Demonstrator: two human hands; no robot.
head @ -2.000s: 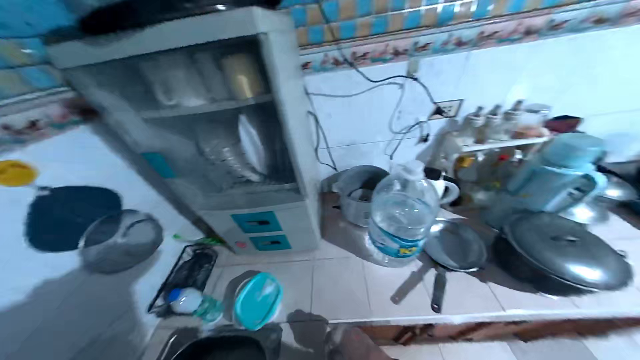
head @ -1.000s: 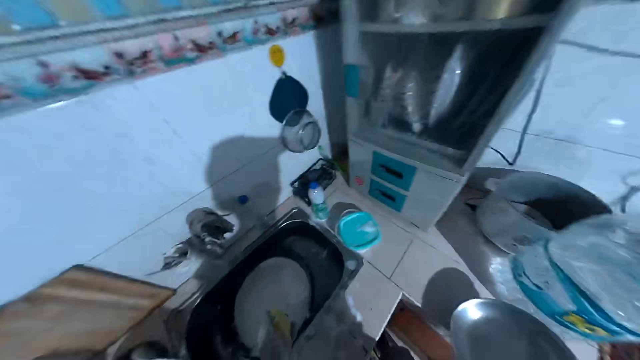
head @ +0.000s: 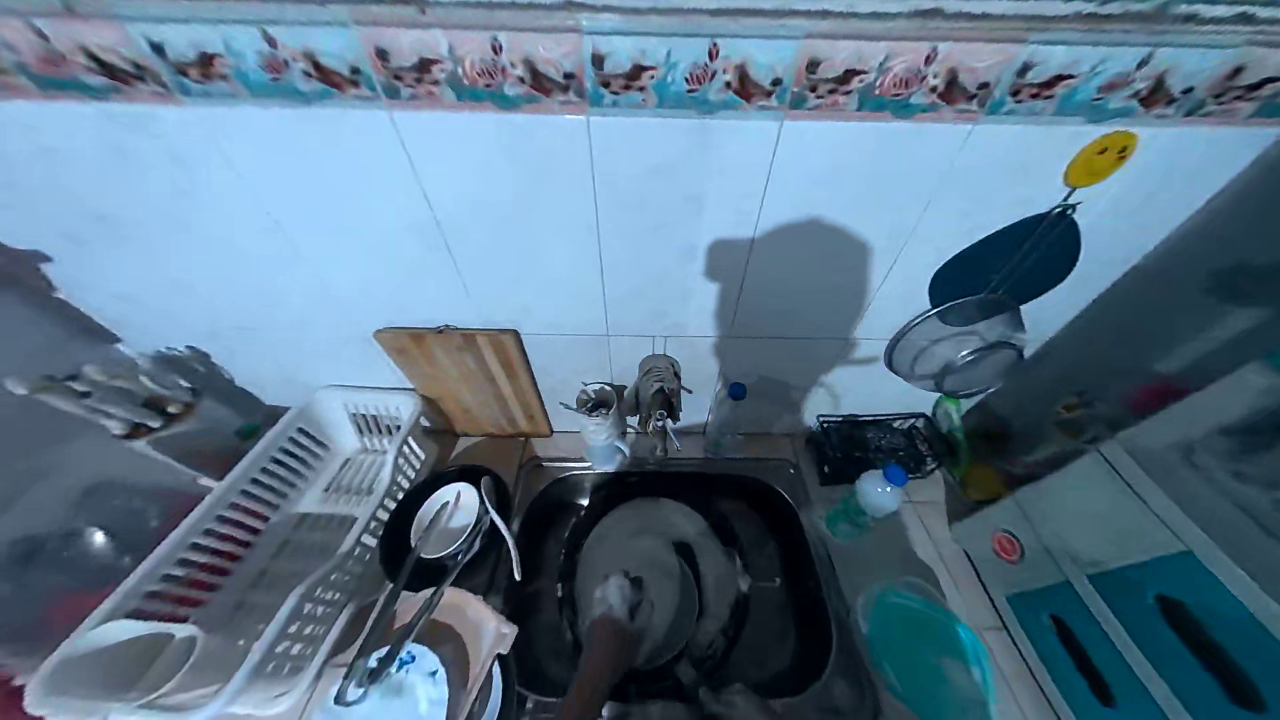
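Note:
My left hand [head: 615, 605] reaches into the dark kitchen sink [head: 815, 600], over a round grey plate or lid [head: 655, 545] that rests in a larger round vessel. Something pale, perhaps foam or a sponge, shows at its fingers; its grip is unclear. My right hand [head: 735, 700] is low in the sink at the bottom edge, dim and partly cut off, near the vessel's lower right rim. Behind the sink stands a faucet [head: 658, 400] with cloth wrapped around it.
Left of the sink are a black pan [head: 400, 560] with a bowl and utensils, stacked plates [head: 410, 690] and a white plastic dish rack [head: 290, 600]. A wooden cutting board [head: 470, 385] leans on the wall. At right are a blue-capped bottle [head: 870, 500], a black wire basket [head: 870, 445] and a turquoise container [head: 925, 650].
The view has swung left from the cabinet and stove side to the sink. My left hand now shows clearly over the round grey piece in the sink.

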